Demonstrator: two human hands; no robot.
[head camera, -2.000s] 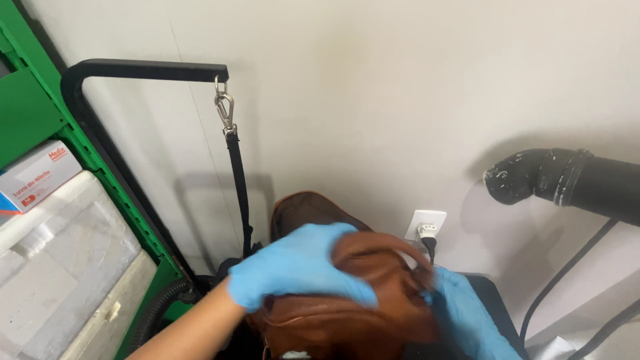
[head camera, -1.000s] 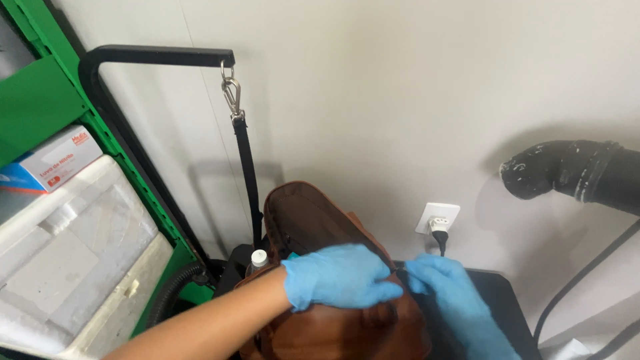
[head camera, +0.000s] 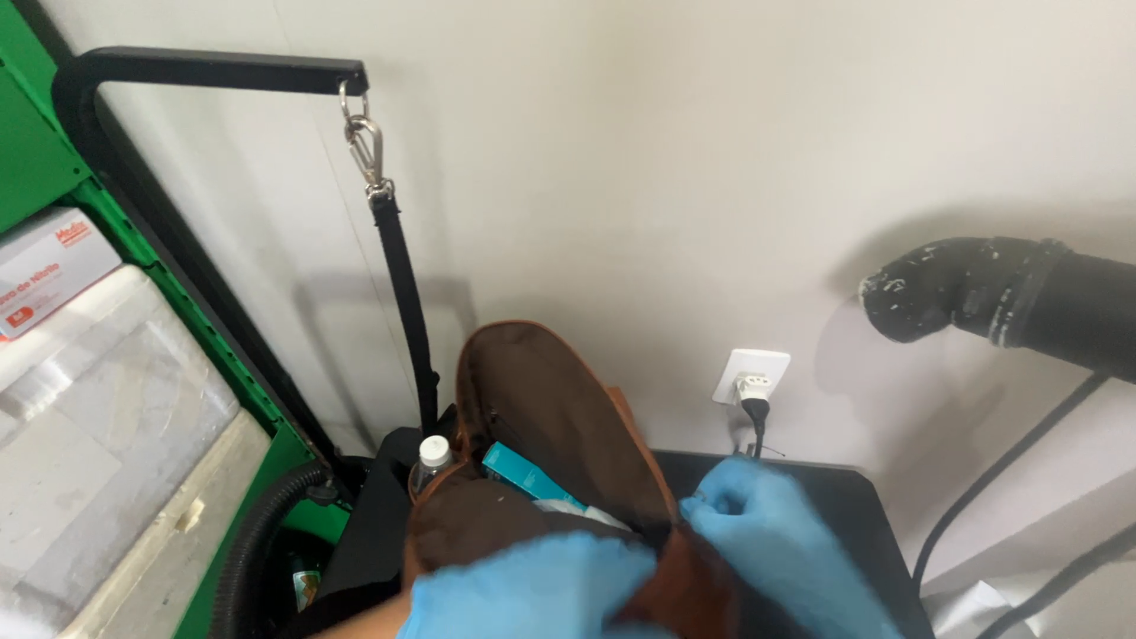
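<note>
A brown leather bag (head camera: 568, 390) with a dark brown lining stands open on a black table (head camera: 843, 524). Inside it lie a teal box (head camera: 531, 473) and something white (head camera: 581, 512). A clear bottle with a white cap (head camera: 435, 454) sits at the bag's left side. My left hand (head camera: 541, 586), in a blue glove, lies over the front of the bag; its fingertips are blurred, so its grip cannot be told. My right hand (head camera: 763, 524), also gloved, is at the bag's right edge with thumb and fingers pinched together; what is between them is hidden.
A black metal arm (head camera: 222, 71) holds a metal clip (head camera: 364, 151) and black strap (head camera: 406, 311). At left are a green shelf (head camera: 35, 151), a glove box (head camera: 53, 266) and a white foam box (head camera: 106, 426). A wall outlet (head camera: 751, 377) and a black pipe (head camera: 1003, 293) are at right.
The bag's top, folded over two seconds ago, now gapes wide, showing the lining and the teal box. My left hand has moved down toward the front of the bag.
</note>
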